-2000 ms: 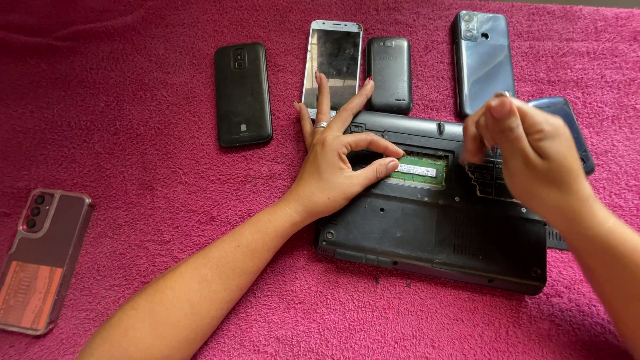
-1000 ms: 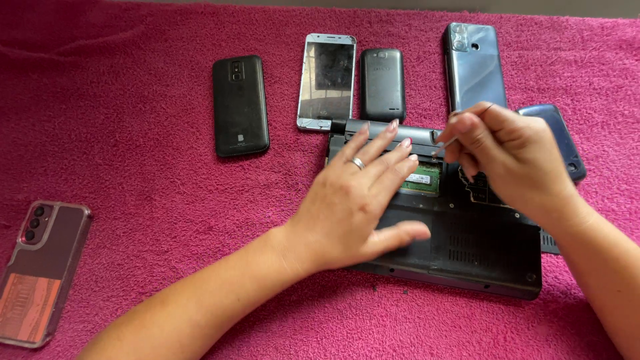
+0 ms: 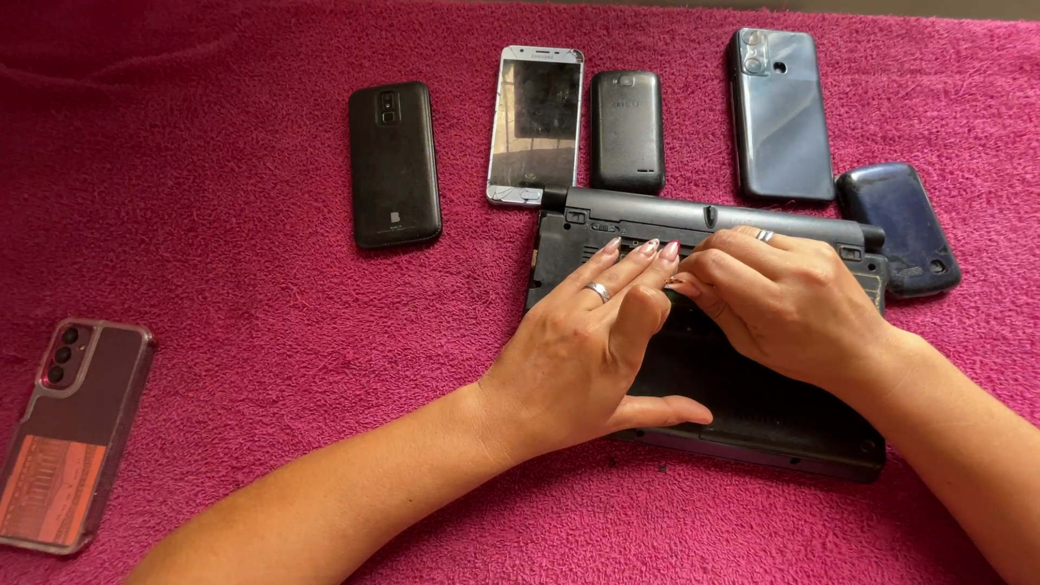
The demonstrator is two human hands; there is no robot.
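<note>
A black laptop (image 3: 756, 422) lies bottom side up on a pink towel. My left hand (image 3: 593, 349) rests flat on its underside, fingers extended toward the battery edge and thumb spread out. Close against its fingertips, my right hand (image 3: 772, 301) bends over the laptop with its fingers curled together. Whether a small object is pinched in the right fingers cannot be seen. Only a sliver of the green memory module (image 3: 673, 294) shows between the hands; the rest of the open bay is covered.
Behind the laptop lie a white phone with a cracked screen (image 3: 538, 122), a small black phone (image 3: 627, 134) and a grey-blue phone (image 3: 784, 122). A dark blue phone (image 3: 898, 227) touches its right side. Further left are a black phone (image 3: 396, 171) and a phone in a clear case (image 3: 73, 439).
My right hand has come down from above the laptop to the memory bay, beside my left fingertips. My left hand went from fingertips at the module to lying flat on the laptop.
</note>
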